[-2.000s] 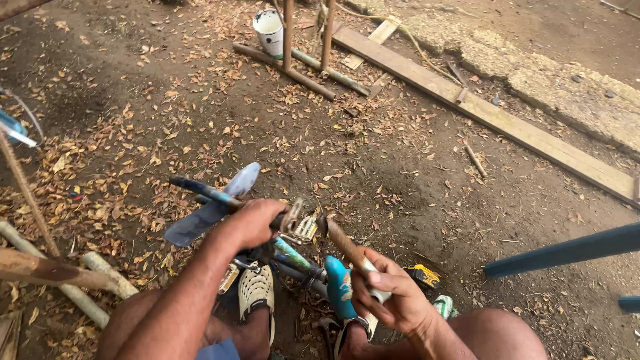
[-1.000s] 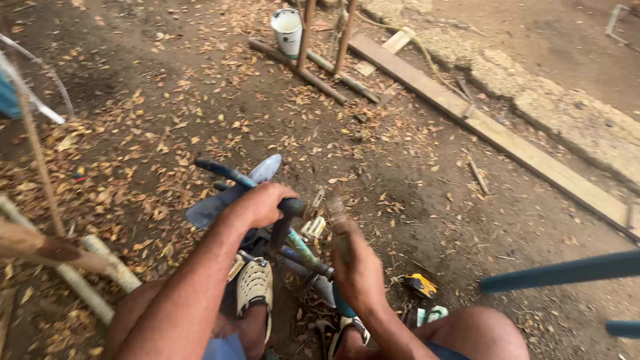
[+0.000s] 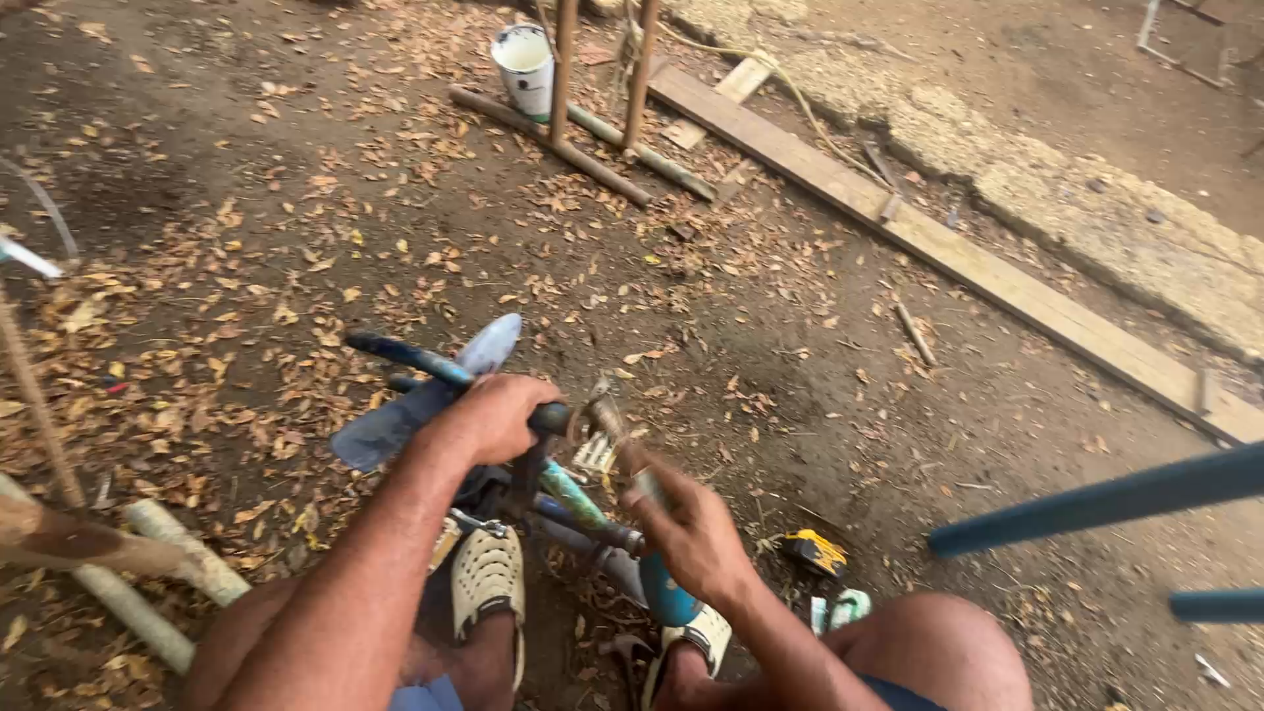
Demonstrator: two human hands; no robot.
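Note:
My left hand [image 3: 499, 420] is closed around a dark tube of a worn blue-green bicycle frame [image 3: 573, 499], beside its round open end. Blue tube ends and a grey-blue blade-shaped piece [image 3: 380, 427] extend beyond that hand to the left. My right hand [image 3: 691, 533] grips a hand tool [image 3: 614, 420] with a brown, blurred front part; its exact kind cannot be told. The tool's front lies close to the tube end, but contact is unclear. A rounded blue bicycle part [image 3: 669, 592] is below my right hand, between my legs. A pedal-like metal piece [image 3: 595, 452] shows behind the tool.
A yellow-and-black tape measure [image 3: 816, 553] lies right of my right hand. Blue legs or poles [image 3: 1096, 499] jut in at right. Ahead are a white bucket [image 3: 525, 74], wooden posts and a long plank [image 3: 948, 262]. Pale poles [image 3: 138, 617] lie at left; leaves litter the dirt.
My right hand has shifted with its tool from beside the frame in toward the tube end. My left hand keeps its hold on the tube. The view has moved slightly.

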